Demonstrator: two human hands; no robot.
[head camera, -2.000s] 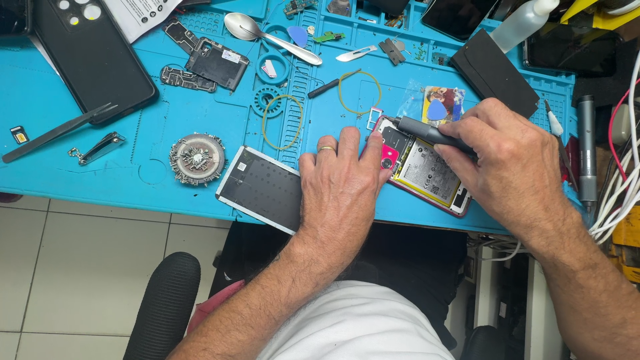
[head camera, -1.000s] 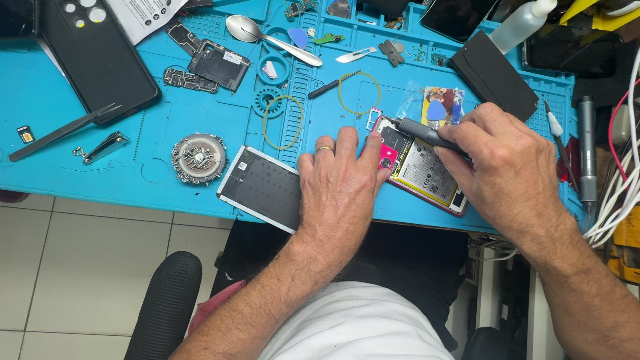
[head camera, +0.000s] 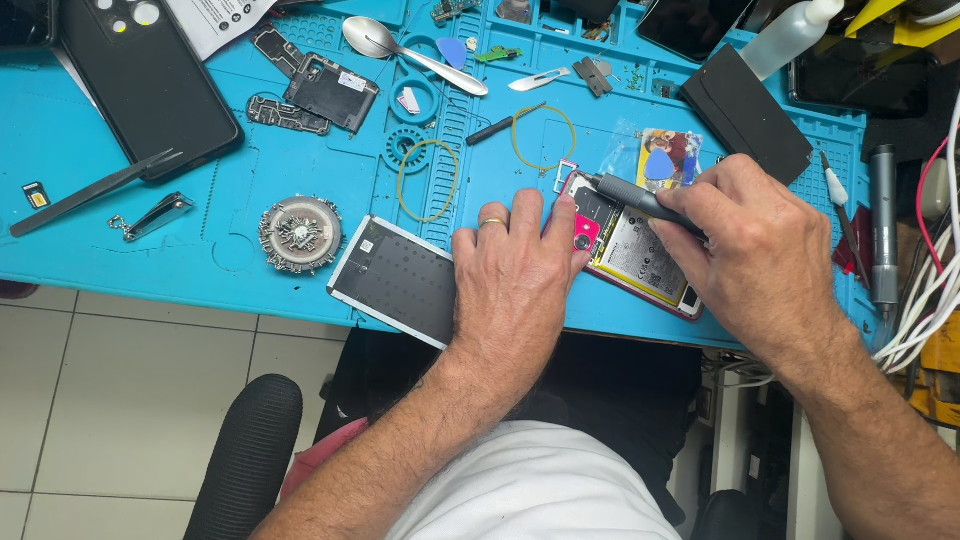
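An opened smartphone (head camera: 646, 251) lies on the blue silicone repair mat (head camera: 300, 172), its battery and upper board area exposed. My right hand (head camera: 750, 247) grips a grey pen-style screwdriver (head camera: 637, 196), whose tip is at the phone's top corner. My left hand (head camera: 517, 277) lies flat, fingers slightly apart, with the fingertips at the phone's pink camera cover (head camera: 585, 234). Partly under that hand is a dark phone panel with a white edge (head camera: 394, 277). Whether the fingers pinch the phone is hidden. A small white-and-pink frame (head camera: 565, 176) sits beside the phone's top corner.
Left lie a screw-covered round magnetic holder (head camera: 300, 234), nail clippers (head camera: 157, 216), tweezers (head camera: 90, 196) and a black phone cover (head camera: 150, 90). A spoon (head camera: 412, 54), scalpel blade (head camera: 538, 79) and rubber bands (head camera: 428, 180) are behind. Right are a black box (head camera: 746, 112), another pen screwdriver (head camera: 884, 225) and cables (head camera: 926, 315).
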